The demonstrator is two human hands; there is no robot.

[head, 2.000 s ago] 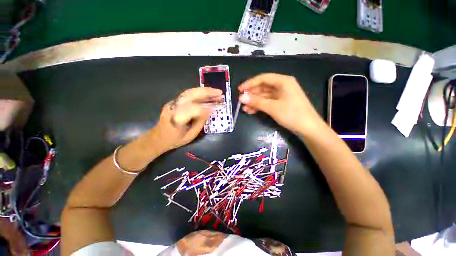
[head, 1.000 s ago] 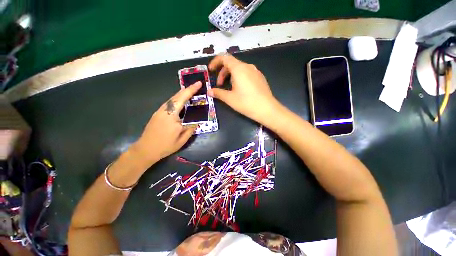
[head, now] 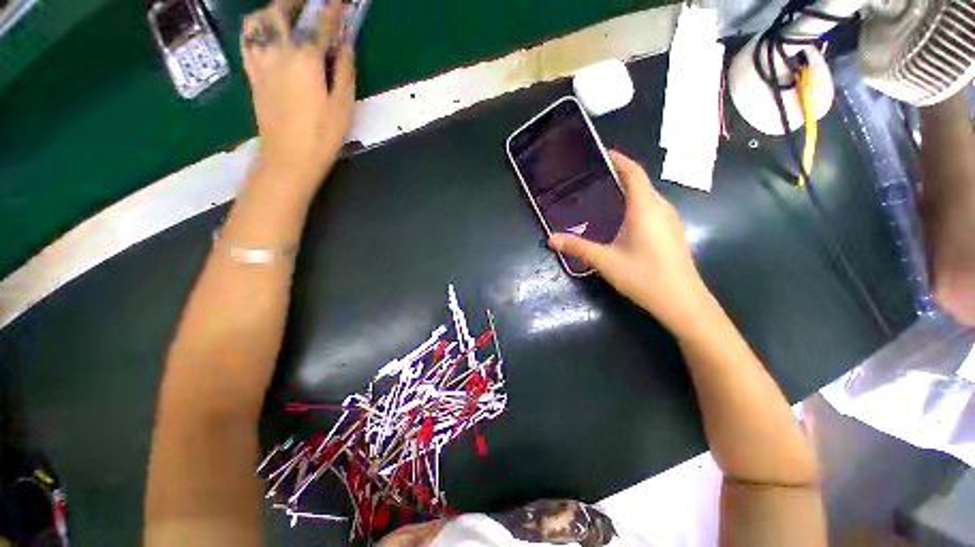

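Note:
My right hand (head: 639, 235) grips the dark smartphone (head: 572, 176) with the pale case by its lower end, thumb at one edge and fingers at the other. The phone is tilted. My left hand (head: 297, 80) is over the green belt at the top, its fingers around a light-coloured handset (head: 347, 15) that is mostly hidden and cut off by the frame edge. A loose pile of thin white and red strips (head: 412, 411) lies on the dark mat near my body.
A keypad handset (head: 190, 45) lies on the green belt (head: 80, 118). The cream rail (head: 428, 98) divides belt and mat. A white earbud case (head: 603, 86), white paper strips (head: 693, 102), cables (head: 807, 118) and a ribbed white fan-like object (head: 922, 48) are at the right. Another person's arm (head: 949, 203) is at the far right.
The handset I was holding on the mat is gone from there. My left hand has moved up over the belt. My right hand has moved to the smartphone and taken hold of it. The view has shifted right.

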